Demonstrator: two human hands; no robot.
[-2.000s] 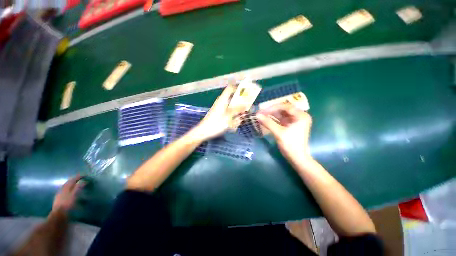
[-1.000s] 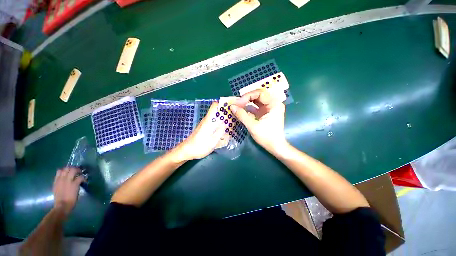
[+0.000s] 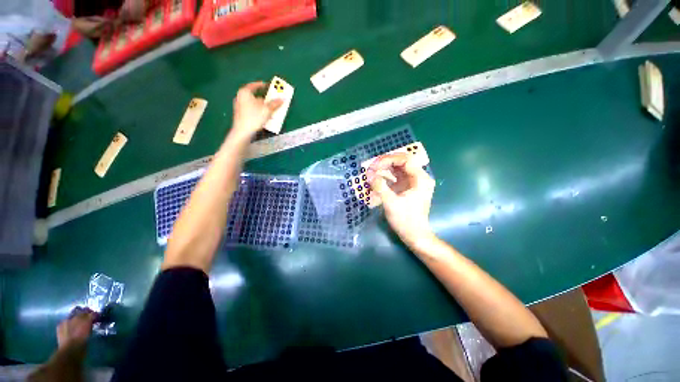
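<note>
My left hand (image 3: 252, 110) reaches over the rail and grips a pale housing (image 3: 281, 103) above the belt, its dark lens dots at the upper end. My right hand (image 3: 408, 200) is at the bench with its fingertips pinched on the right edge of a clear sheet with dark rings (image 3: 347, 183). Another pale housing (image 3: 417, 152) lies behind the right fingers, partly hidden. A denser ring sheet (image 3: 394, 140) lies beneath, near the rail. Whether a single ring is between the right fingertips cannot be told.
Spare ring sheets (image 3: 267, 209) lie left, partly behind my left forearm. Pale housings (image 3: 338, 71) are spaced along the belt beyond the metal rail (image 3: 462, 91). Red trays (image 3: 257, 21) stand far left. Housings are stacked (image 3: 652, 91) at right. Another person's hand (image 3: 74, 328) touches crumpled plastic (image 3: 103, 296).
My left hand has left the ring sheet and moved up and left over the belt with a housing. My right hand stays by the sheet. The other person's hand and plastic have moved nearer the bench edge.
</note>
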